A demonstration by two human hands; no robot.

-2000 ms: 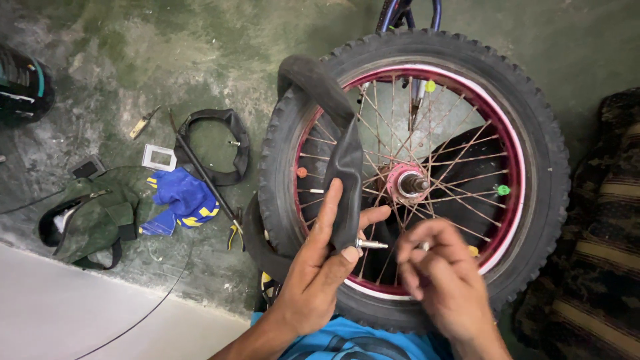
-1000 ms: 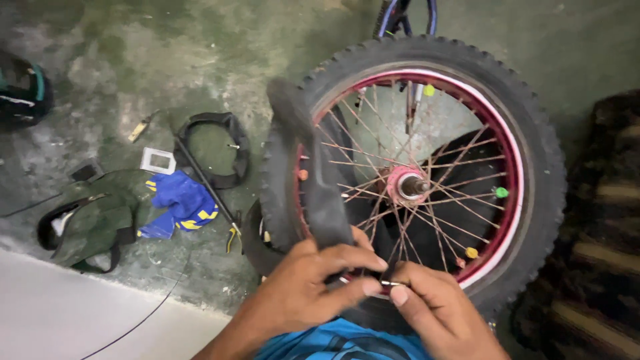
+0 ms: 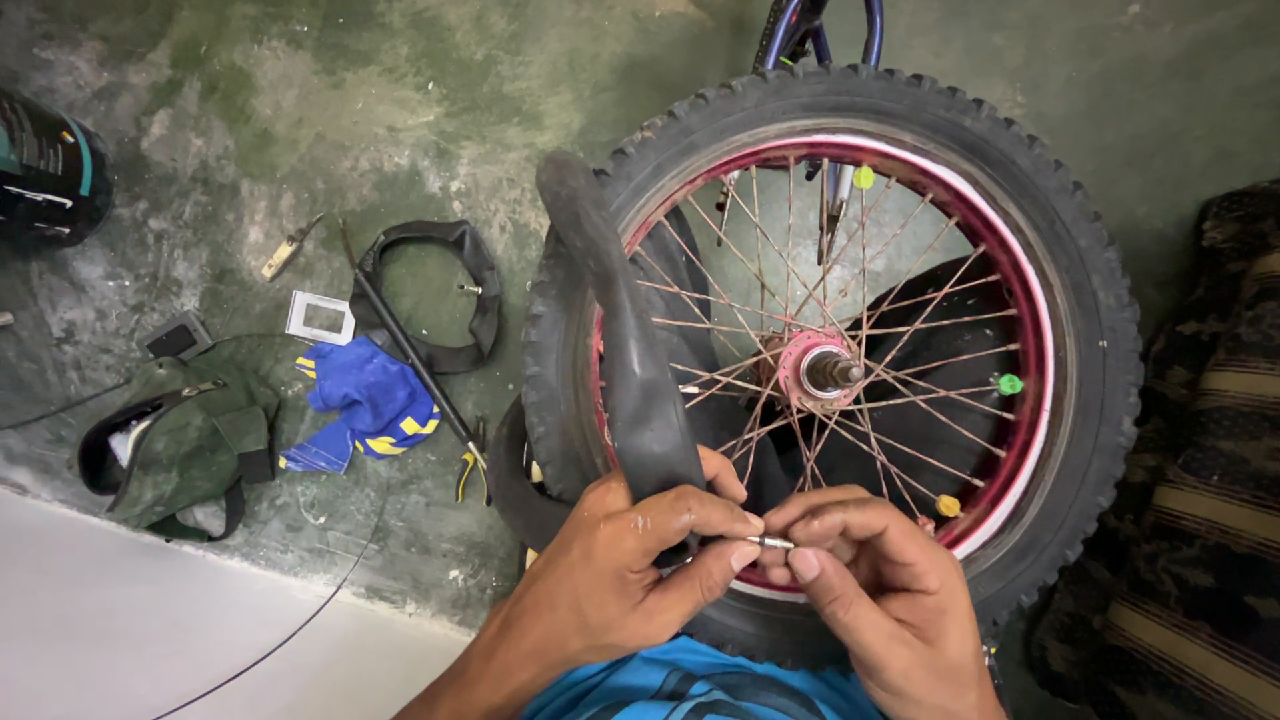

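A bicycle wheel with a red rim [image 3: 1035, 330] and a knobby black tire [image 3: 1090, 300] lies before me. A black inner tube [image 3: 640, 370] crosses the tire's left side and runs down to my left hand [image 3: 640, 550]. The thumb and index finger of that hand pinch a small metal valve piece [image 3: 770, 541]. On its other end are the fingertips of my right hand [image 3: 880, 580], beside the rim's lower edge. Whether the piece is joined to the tube's valve stem is hidden by my fingers.
Left on the floor are a second inner tube [image 3: 485, 290], a black rod [image 3: 410, 350], yellow-handled pliers [image 3: 465, 475], a blue and yellow cloth [image 3: 370, 395], a green bag [image 3: 190, 440] and a black container [image 3: 45, 170]. A patterned cushioned surface [image 3: 1190, 480] borders the right.
Two seconds ago my right hand was apart from the valve; it has moved left and down onto it. My left hand has moved lower, and its fingers have closed around the valve.
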